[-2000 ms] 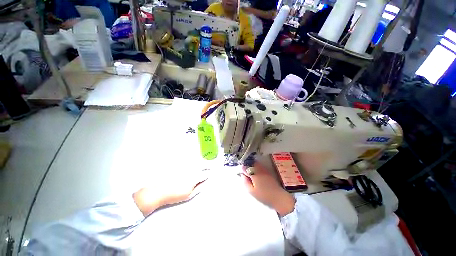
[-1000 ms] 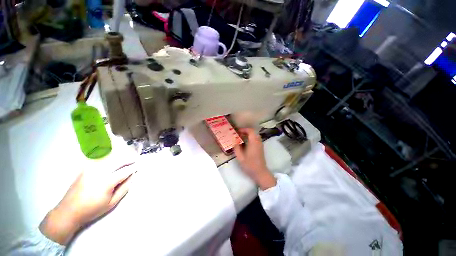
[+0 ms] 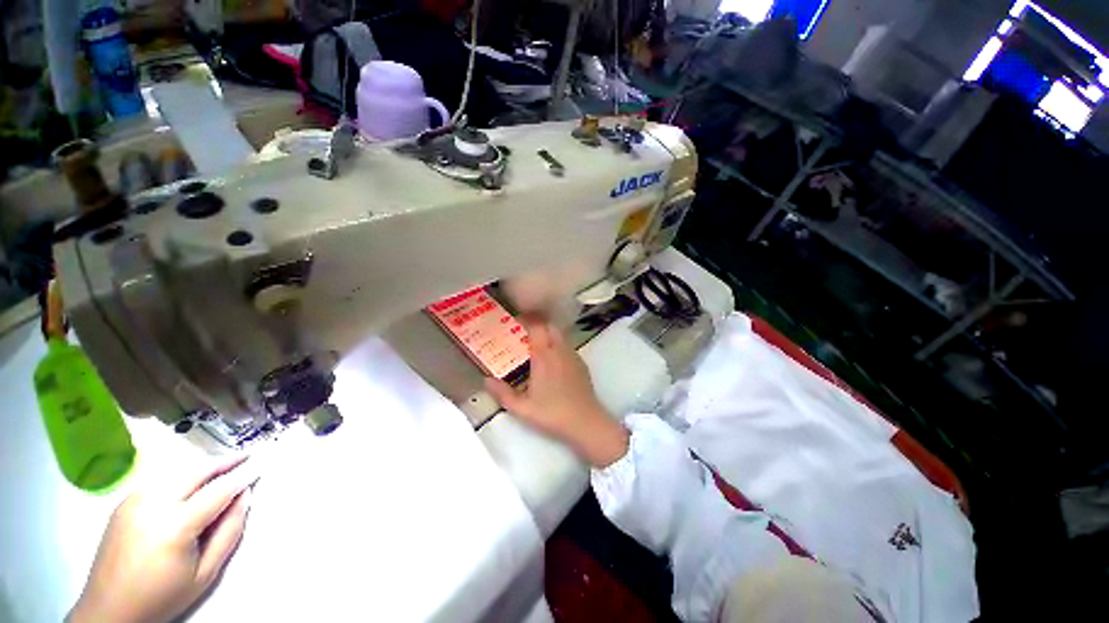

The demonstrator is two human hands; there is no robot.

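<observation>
My right hand [image 3: 553, 387] is at the smartphone [image 3: 482, 331], which lies under the machine arm with an orange-red and white screen. The thumb is at its near edge and the other fingers are partly blurred, so I cannot tell whether they grip it. My left hand [image 3: 164, 548] rests on the white fabric piece [image 3: 377, 511], just in front of the presser foot area [image 3: 237, 426]. The fabric is washed out by the lamp. The lockstitch machine [image 3: 401, 231] stands above it with blue "JACK" lettering.
A green tag [image 3: 80, 416] hangs left of the needle. Black-handled scissors [image 3: 668, 295] lie at the table's right end. A pile of white pieces [image 3: 839, 487] with a red crate rim [image 3: 930, 470] is at the right. A purple cup [image 3: 392, 102] and a blue bottle [image 3: 110, 63] stand behind.
My right hand has left the fabric beside the needle and reached the smartphone. My left hand stays on the fabric. The view has turned right and closer to the machine.
</observation>
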